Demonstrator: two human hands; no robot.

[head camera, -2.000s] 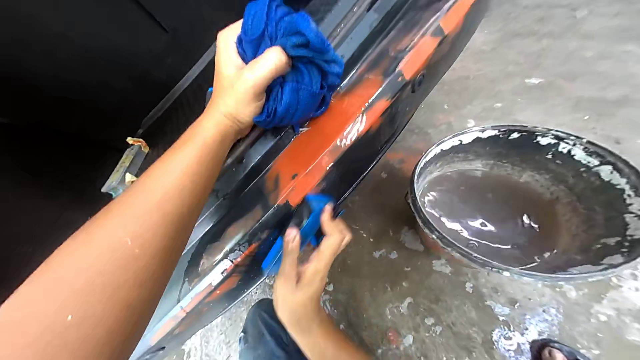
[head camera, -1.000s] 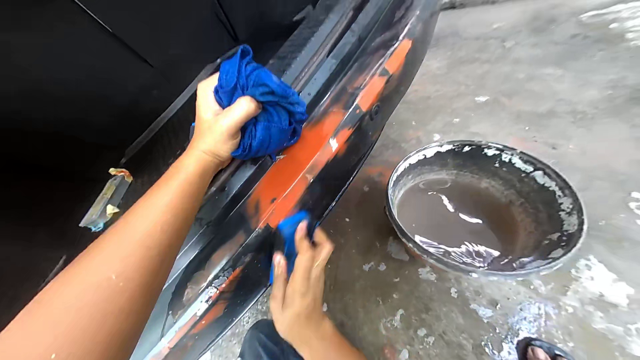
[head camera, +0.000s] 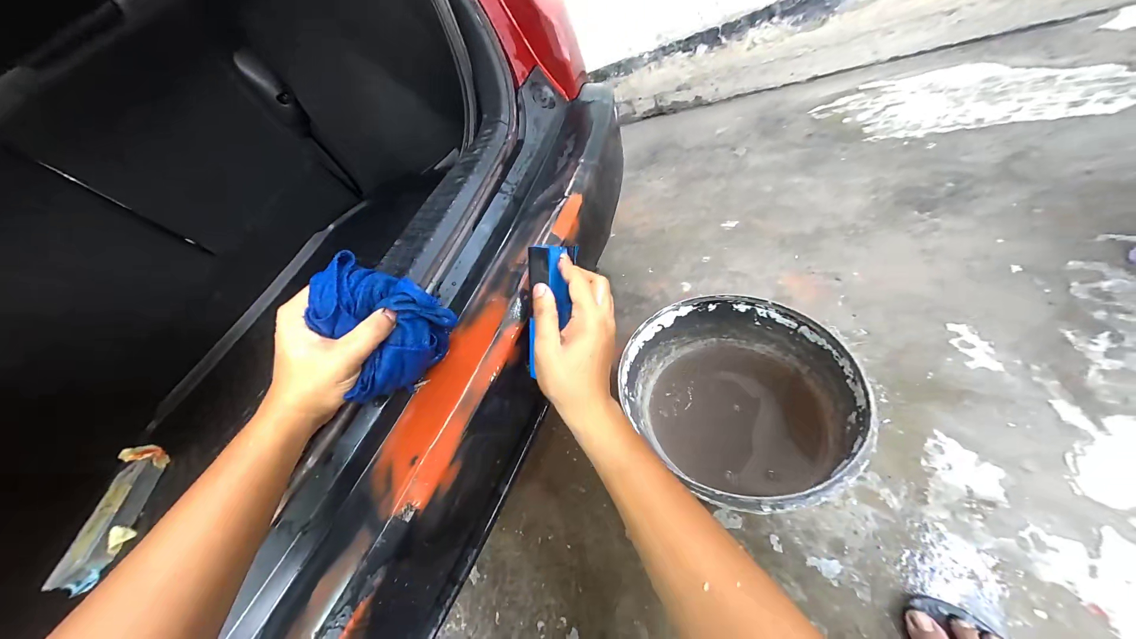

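A car's rear bumper (head camera: 497,426), black with orange filler or primer patches (head camera: 439,408) and wet in places, runs diagonally through the middle. My left hand (head camera: 324,359) grips a bunched blue cloth (head camera: 382,324) over the trunk sill beside the largest orange patch. In my right hand (head camera: 575,342) is a blue and black sanding block (head camera: 552,288), held upright against the outer side of the bumper, just below a smaller orange patch (head camera: 568,217). Whether sandpaper covers the block's face cannot be seen.
A round black basin (head camera: 745,404) of murky brown water stands on the wet, paint-spotted concrete floor (head camera: 887,231) right of the bumper. A scraper-like strip (head camera: 106,524) lies at the dark trunk's edge. A sandalled foot (head camera: 945,617) shows at bottom right.
My right hand has moved up along the bumper with the block, from the lower end of the large orange patch. My left hand still holds the cloth. The view has shifted, showing the bumper's far corner.
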